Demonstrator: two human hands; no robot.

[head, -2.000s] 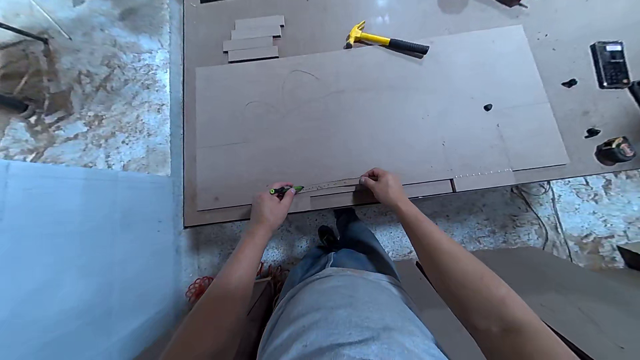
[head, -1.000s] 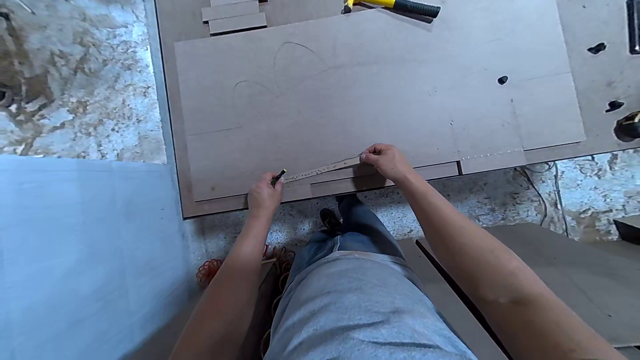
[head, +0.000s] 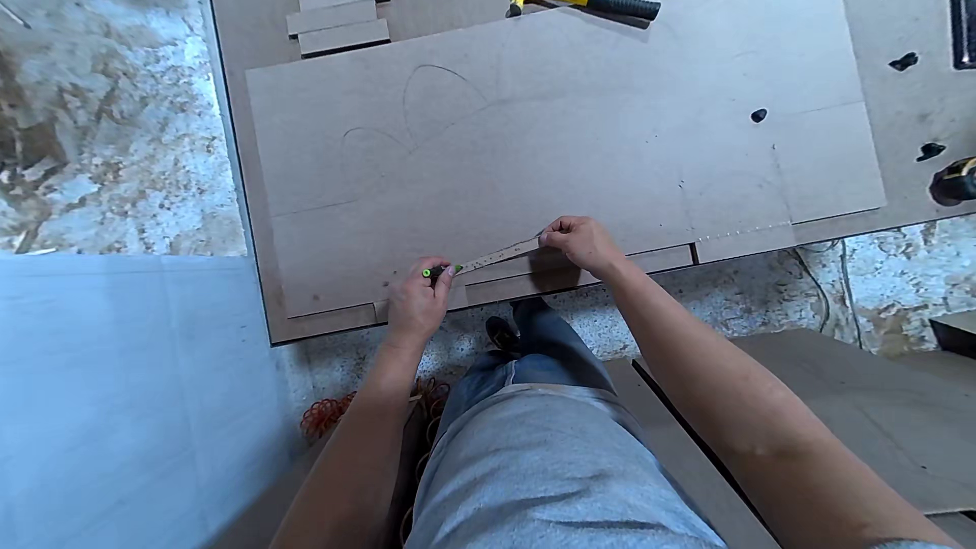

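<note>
My left hand point(head: 421, 293) holds a dark marker with a green end point(head: 436, 271) and touches the left end of a narrow, light strip with small dark marks point(head: 499, 256). Between the fingertips of my right hand point(head: 581, 242) is the strip's right end, raised over the near edge of a large flat board point(head: 534, 152). Pencilled curves show on the board's left half. Narrow strips of board point(head: 663, 259) lie along its near edge, below my right hand.
A yellow and black hammer point(head: 621, 8) lies at the far edge, partly out of view. Short board pieces point(head: 343, 36) are stacked far left. Dark fragments point(head: 759, 115) and a black and yellow tool point(head: 955, 183) are at the right. An orange coiled hose point(head: 326, 415) lies below the table.
The view has shifted nearer the board. The marker points differently in my left hand than two seconds ago, and the strip's right end is tilted up more. Both hands stay at the near edge.
</note>
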